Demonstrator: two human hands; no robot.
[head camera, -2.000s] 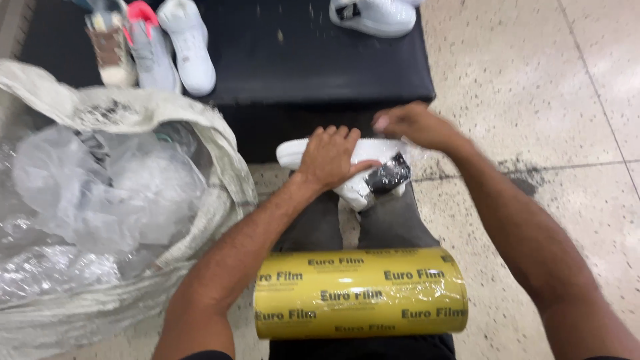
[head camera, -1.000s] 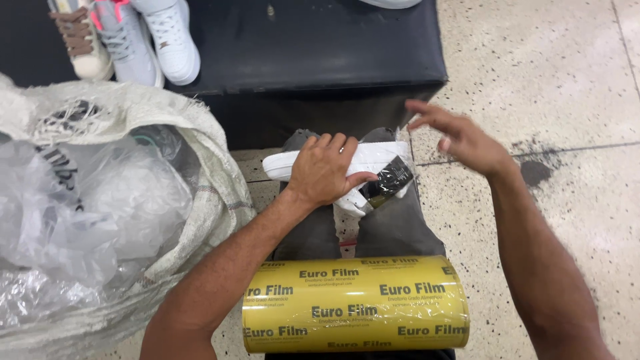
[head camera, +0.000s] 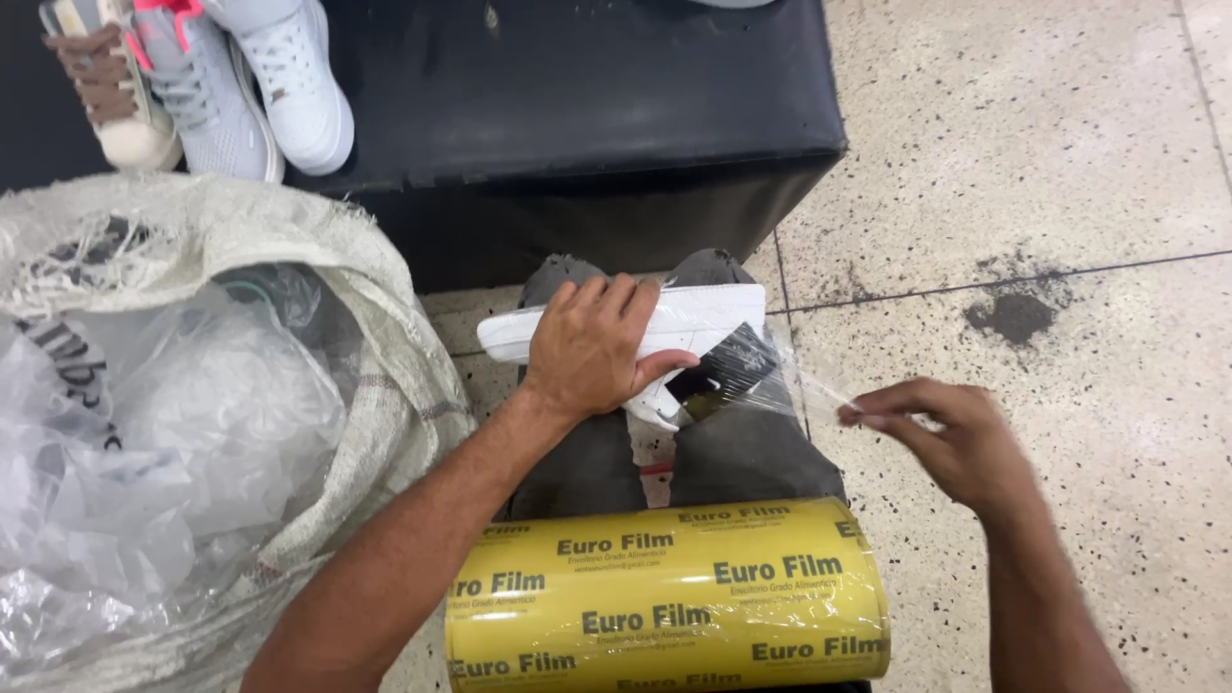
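Observation:
A white sneaker (head camera: 712, 313) lies on its side above my knees, toe to the left, with a black patch at its opening. Over its middle my left hand (head camera: 592, 346) is closed, the thumb on the near side. Clear plastic film (head camera: 804, 375) stretches from the shoe's heel end to the right, where my right hand (head camera: 934, 428) pinches its end between thumb and fingers. Across my lap lies a yellow roll of Euro Film wrap (head camera: 664, 602), nearer to me than the shoe and touched by neither hand.
A woven white sack (head camera: 385, 327) filled with clear plastic bags (head camera: 241, 404) stands at the left. Beyond my knees is a black padded bench (head camera: 597, 96) bearing several sneakers (head camera: 289, 91) at its left. Dark dirt (head camera: 1015, 313) lies on the speckled floor at the right.
My right hand was near the shoe's heel end, then apart with spread fingers; now it is lower, pinching stretched film. My left hand stays on the shoe.

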